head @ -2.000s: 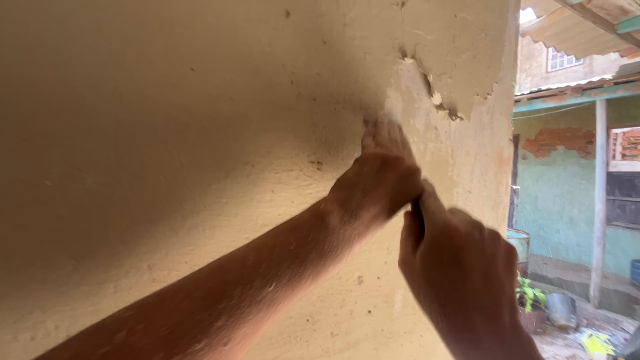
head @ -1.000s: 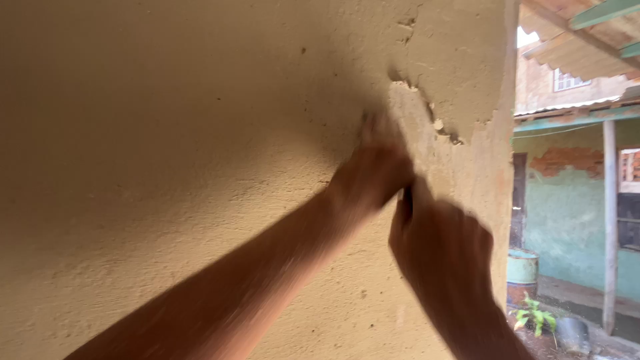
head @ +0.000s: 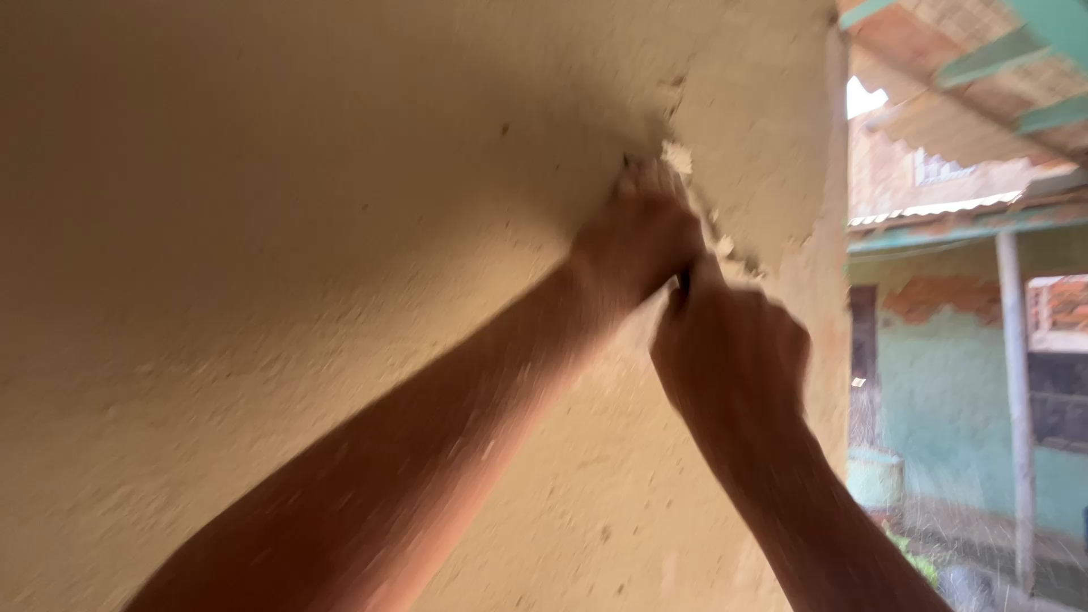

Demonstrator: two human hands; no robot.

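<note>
My right hand (head: 735, 340) is closed around a dark handle (head: 682, 279), of which only a short piece shows between the hands. Just above and to its left, my left hand (head: 642, 225) lies over the tool's front part, fingers pointing up against the wall. The tool's working end is hidden, so its kind cannot be told. Both hands are at the yellow-beige painted wall (head: 408, 280), beside a jagged edge of flaking paint (head: 727, 246). A pale loose flake (head: 677, 157) sticks out just above my left fingertips.
The wall's vertical edge (head: 837, 280) stands to the right of my hands. Beyond it are a corrugated roof (head: 952, 127) on green beams, a pale post (head: 1016, 399), a turquoise wall (head: 943, 408) with exposed brick and a drum (head: 875, 480).
The flaked edge now lies beside my hands, where a second ago its upper part was above them; a pale flake stands out above my left fingers. The view has shifted.
</note>
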